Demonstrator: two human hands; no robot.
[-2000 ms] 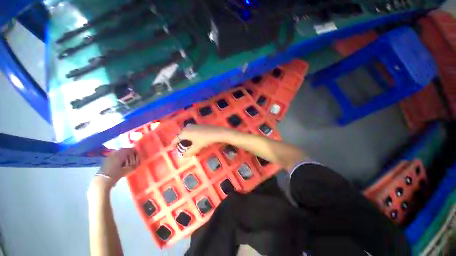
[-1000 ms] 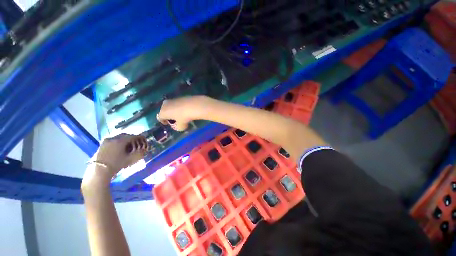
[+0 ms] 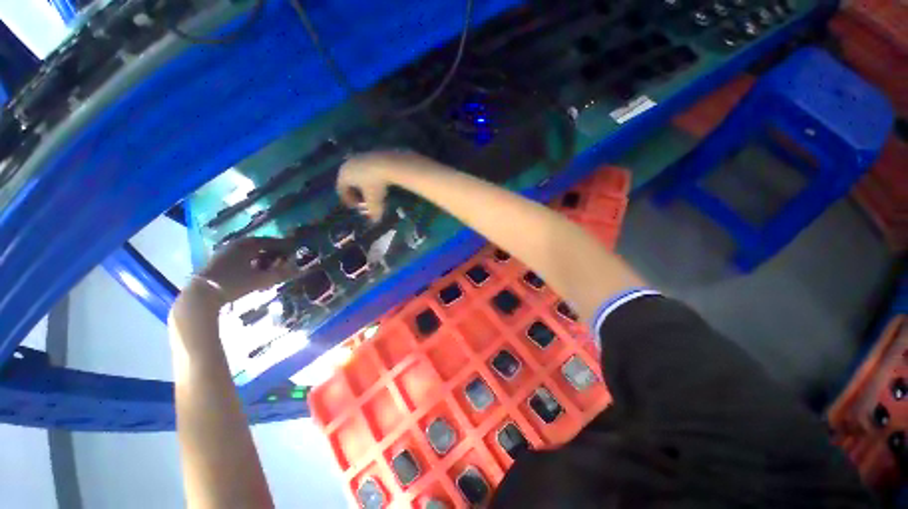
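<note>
My left hand point(image 3: 244, 270) is over the left end of the green shelf mat point(image 3: 214, 201), fingers bent at the charging fixtures; its grip is blurred. My right hand point(image 3: 368, 186) is over the fixtures farther right, fingers curled down; I cannot tell whether it holds a unit. Between and below the hands, several watch units sit on the fixtures, one point(image 3: 319, 286) near the shelf edge and another point(image 3: 353, 260) beside it. The orange-red pocket tray point(image 3: 383, 385) lies tilted below the shelf edge, with dark and silver-grey units in many pockets and empty pockets at its upper left.
A blue beam point(image 3: 149, 164) of the upper level crosses the upper left, with thin cables hanging by it. A dark box with a blue light point(image 3: 478, 121) is on the shelf. A blue stool point(image 3: 821, 99) stands at right. Another orange-red tray point(image 3: 856, 398) shows at the lower right.
My right hand went from the tray, where it held a unit, up to the fixtures, then slightly deeper over the shelf. My left hand moved from the tray's corner to the fixtures. More fixture units are now visible.
</note>
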